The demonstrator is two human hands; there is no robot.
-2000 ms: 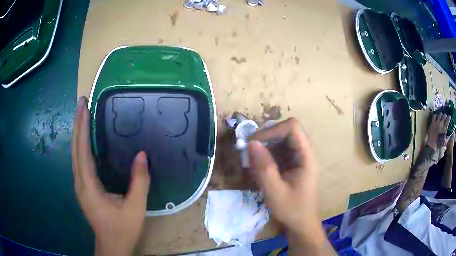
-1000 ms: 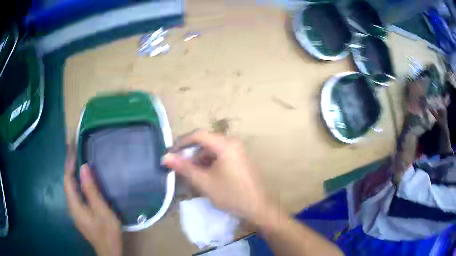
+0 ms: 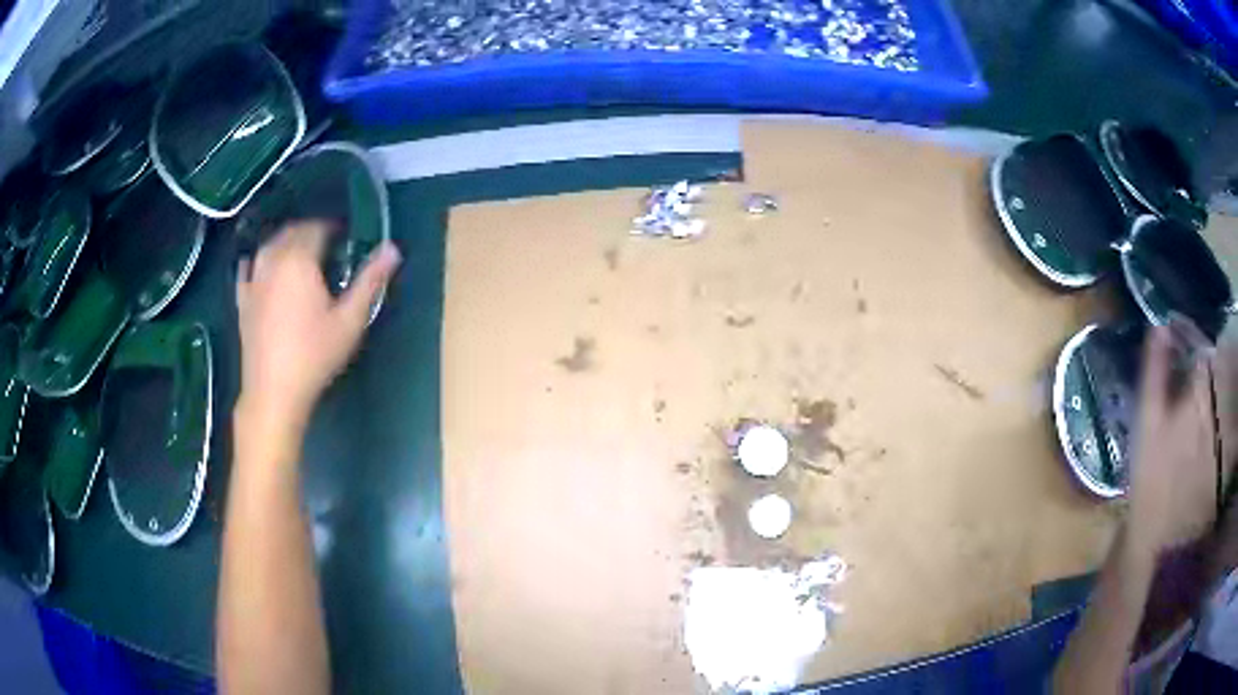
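My left hand (image 3: 302, 319) is at the upper left, gripping a dark green case shell (image 3: 346, 190) with the thumb at its right edge and the fingers over its inside. A bare hand, apparently my right hand (image 3: 1170, 428), is blurred at the right edge, beside or over a white-rimmed shell (image 3: 1086, 414). What it holds cannot be told. A white pot (image 3: 763, 449) and a smaller white disc (image 3: 770, 516) lie on the cardboard (image 3: 584, 502). A crumpled white cloth (image 3: 754, 627) lies near the front edge.
Several green shells (image 3: 160, 435) crowd the left side. More shells (image 3: 1059, 207) are grouped at right. Small silvery parts (image 3: 671, 212) lie at the cardboard's far edge. A blue tray (image 3: 652, 84) heaped with silvery parts stands behind. Part of another person's clothing shows at the lower right edge.
The view has swung left and farther up. The worked shell has left the cardboard's near left. My left hand has moved to another shell at upper left; my right hand is away from the middle.
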